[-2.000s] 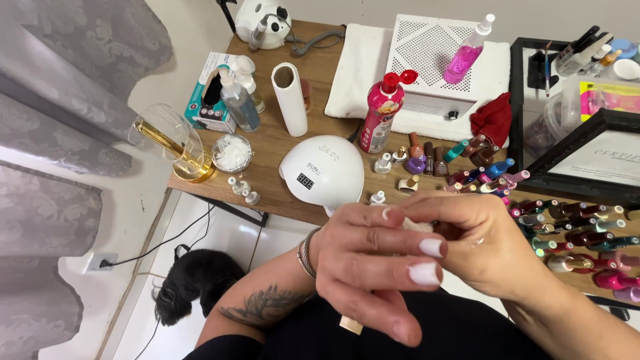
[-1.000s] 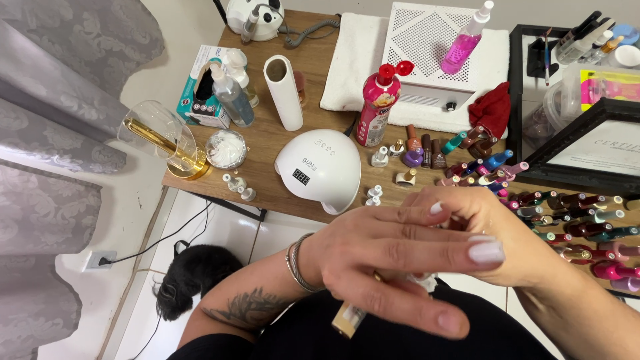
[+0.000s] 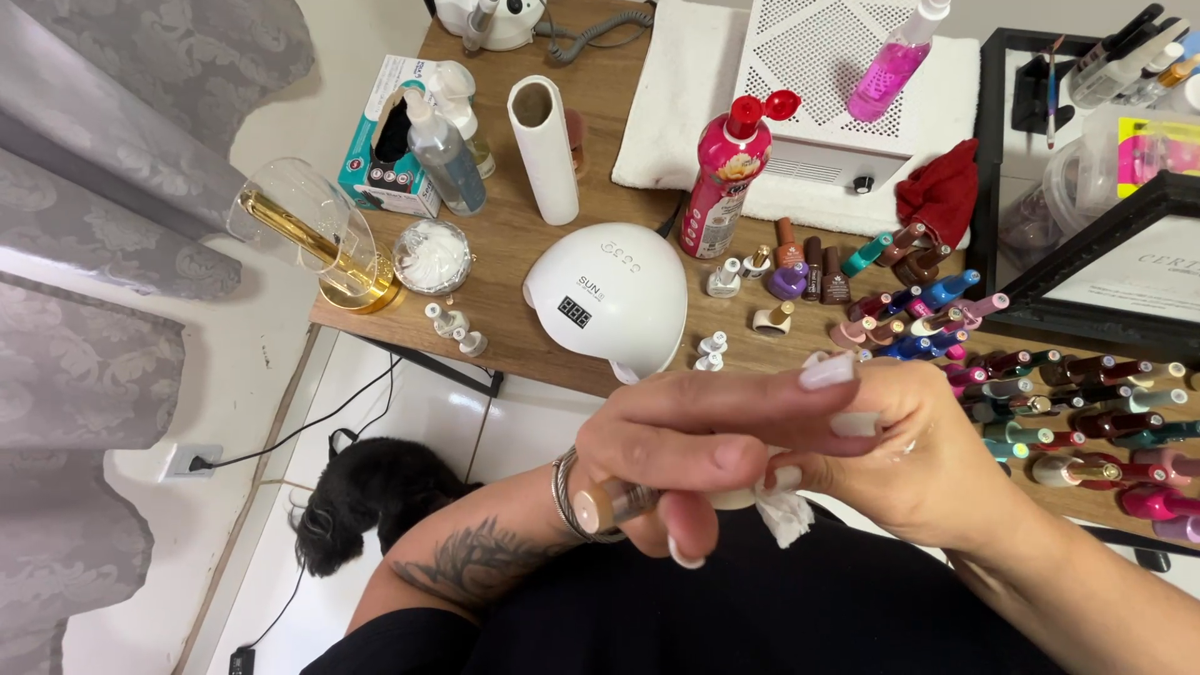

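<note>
My left hand [image 3: 694, 441] is held palm-in over my lap, its fingers curled around a small bottle [image 3: 614, 506] with a gold-toned end. The long nails on it look white. Close against its fingertips is my right hand [image 3: 909, 450], pinching a crumpled white wipe or cotton piece [image 3: 786, 514] that hangs below the fingers. A whitish smear shows on the right hand near the thumb. Just beyond the hands on the wooden table stands a white nail lamp [image 3: 614, 295], with small white-capped bottles [image 3: 711, 352] beside it.
Many nail polish bottles [image 3: 1087, 422] crowd the table's right side. A red-pink bottle [image 3: 722, 187] with its cap flipped up stands behind the lamp. Further back are a white dust collector [image 3: 825, 84] and a paper roll [image 3: 546, 155]. A black dog [image 3: 384, 497] lies on the floor at left.
The left hand has turned, so the small bottle's end now points left. The white wipe shows more plainly below the fingers. Both hands stay close together.
</note>
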